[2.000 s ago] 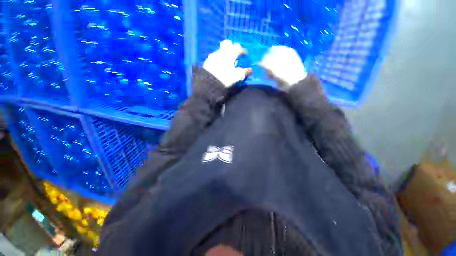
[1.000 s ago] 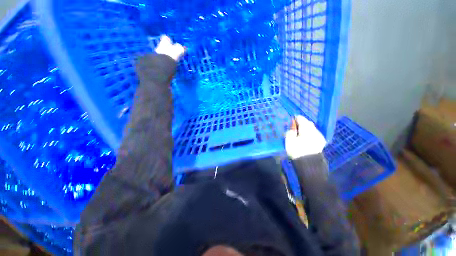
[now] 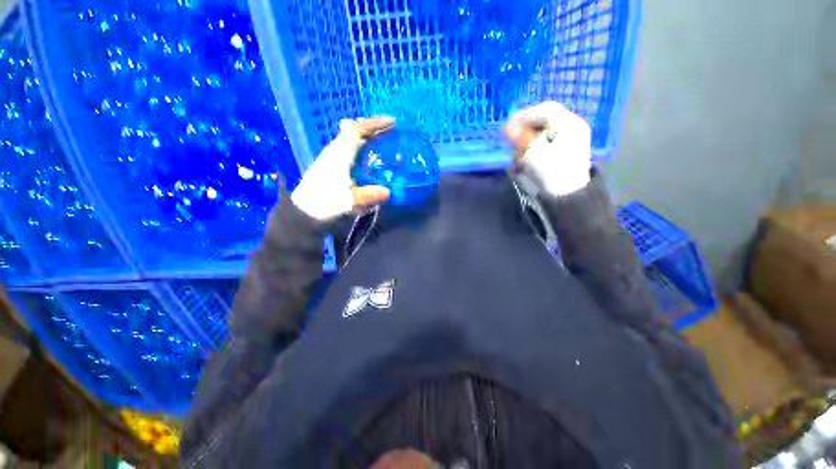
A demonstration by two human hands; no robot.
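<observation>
My left hand (image 3: 341, 172), in a white glove with bare fingertips, grips a glossy blue ball (image 3: 400, 169) by its left side, in front of the apron. My right hand (image 3: 552, 147), also gloved, is to the right of the ball and apart from it, with its fingers curled in; a small dark spot shows near its fingers, and whether it holds anything is unclear. Behind the hands is the front crate (image 3: 458, 158), a blue lattice box. A pale cyan tangle (image 3: 417, 103) lies at its near end, with blue balls farther in.
Blue side crates (image 3: 55, 128) full of shiny balls stand at the left. A smaller blue lattice crate (image 3: 680, 271) is at the right, beside cardboard boxes (image 3: 796, 266). Yellow items (image 3: 151, 430) lie at lower left. A grey surface is at the right.
My left hand has come back from inside the front crate and now has a ball in front of the apron. My right hand has left the crate's near right corner and moved up.
</observation>
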